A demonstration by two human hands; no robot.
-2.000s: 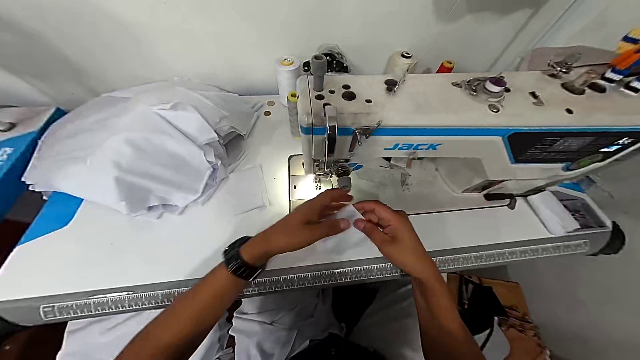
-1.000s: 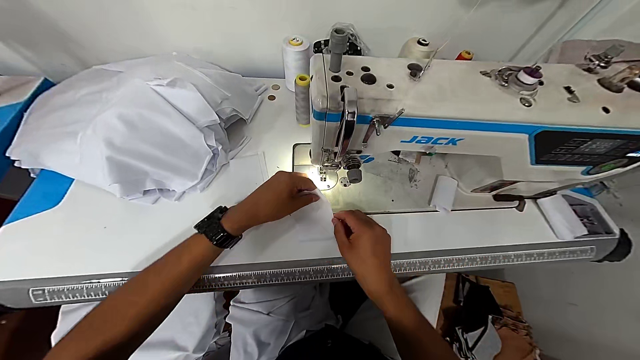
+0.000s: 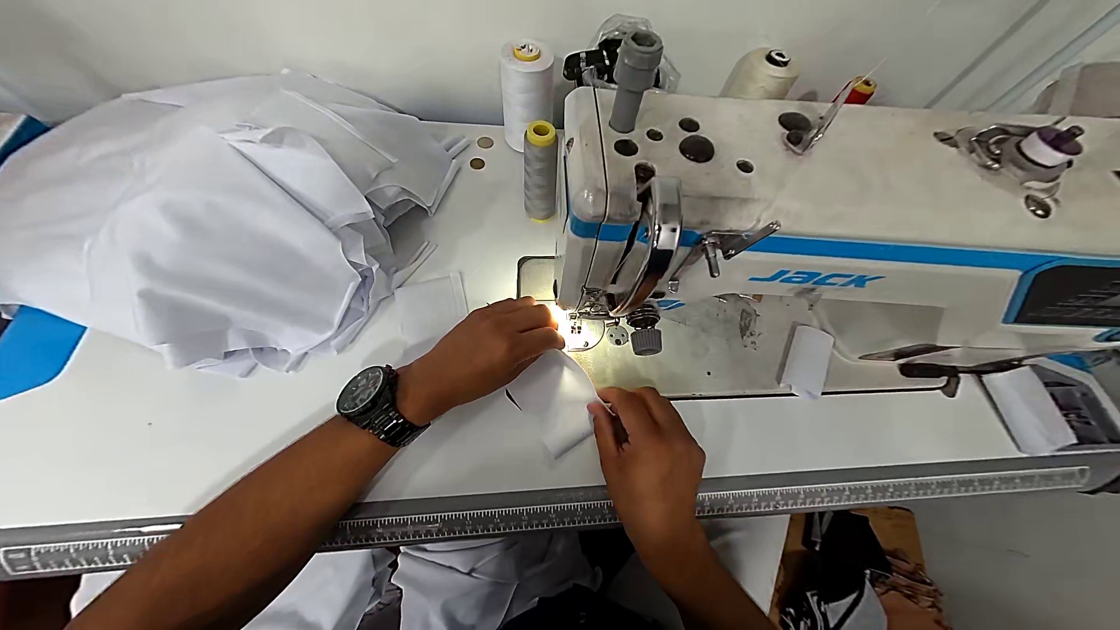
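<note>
A small piece of white fabric point(image 3: 556, 398) lies between my hands, just in front of the lit needle area point(image 3: 577, 331) of a Jack sewing machine point(image 3: 831, 201). My left hand point(image 3: 490, 350), with a black watch at the wrist, holds the fabric's upper left edge beside the presser foot. The fingertips there are partly hidden. My right hand point(image 3: 652, 446) pinches the right edge of the fabric between thumb and fingers, over the front of the table. Another flat white piece point(image 3: 431, 306) lies left of my left hand.
A large heap of white fabric point(image 3: 227, 227) covers the table's left side. Thread cones point(image 3: 528, 92) and a grey spool point(image 3: 540, 175) stand behind the machine head's left end. A small folded white piece point(image 3: 807, 360) lies on the machine bed. A ruler strip point(image 3: 455, 522) runs along the front edge.
My hands have moved apart from their close grip two seconds ago, and the fabric is now stretched between them by the presser foot. A small white piece now shows on the machine bed at the right.
</note>
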